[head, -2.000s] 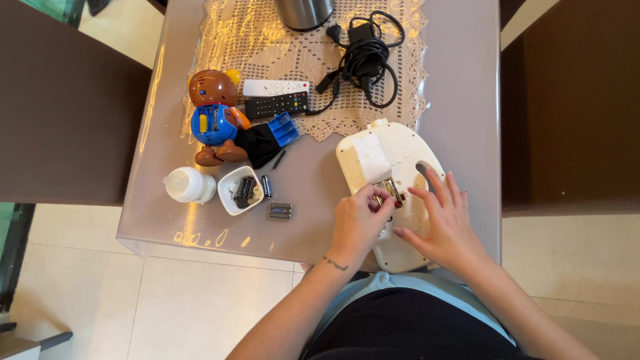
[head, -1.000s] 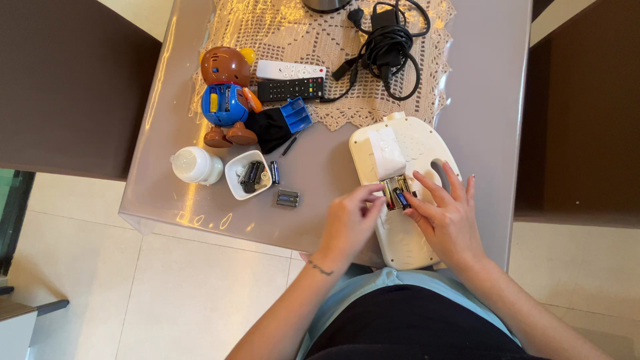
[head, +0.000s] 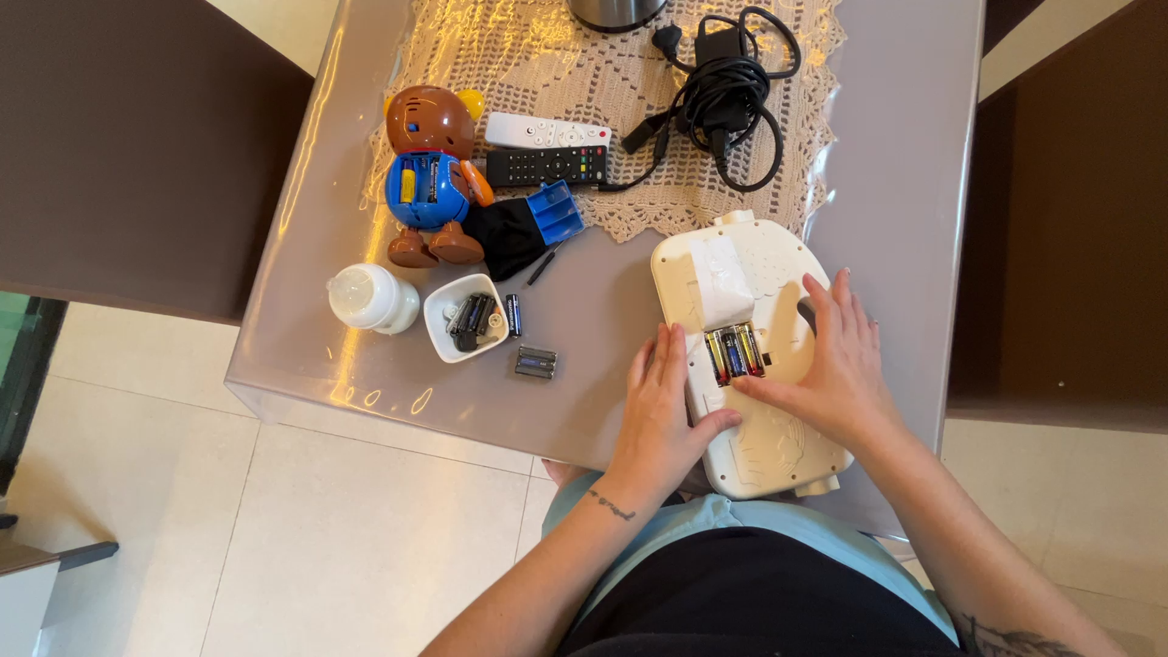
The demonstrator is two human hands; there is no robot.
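Observation:
A cream plastic device (head: 776, 429) lies back side up at the table's front edge. Its battery compartment is uncovered and holds several batteries (head: 734, 354) side by side. White tape or paper (head: 723, 285) covers the area just above them. My left hand (head: 664, 411) rests along the device's left edge, fingers extended, thumb on the casing. My right hand (head: 826, 365) spreads over the right side, its thumb at the lower end of the batteries. Neither hand holds a loose object.
To the left are a white bowl of batteries (head: 438, 342), batteries beside it (head: 536, 362), a baby bottle (head: 374, 299), a brown and blue toy (head: 429, 192), a blue tray (head: 557, 212), a screwdriver (head: 541, 267) and two remotes (head: 547, 167). A coiled black cable (head: 730, 96) lies behind the device.
My left hand has moved away from the battery compartment to the device's left edge. My right hand's fingers have lifted off the batteries, and the row of batteries is now in plain sight.

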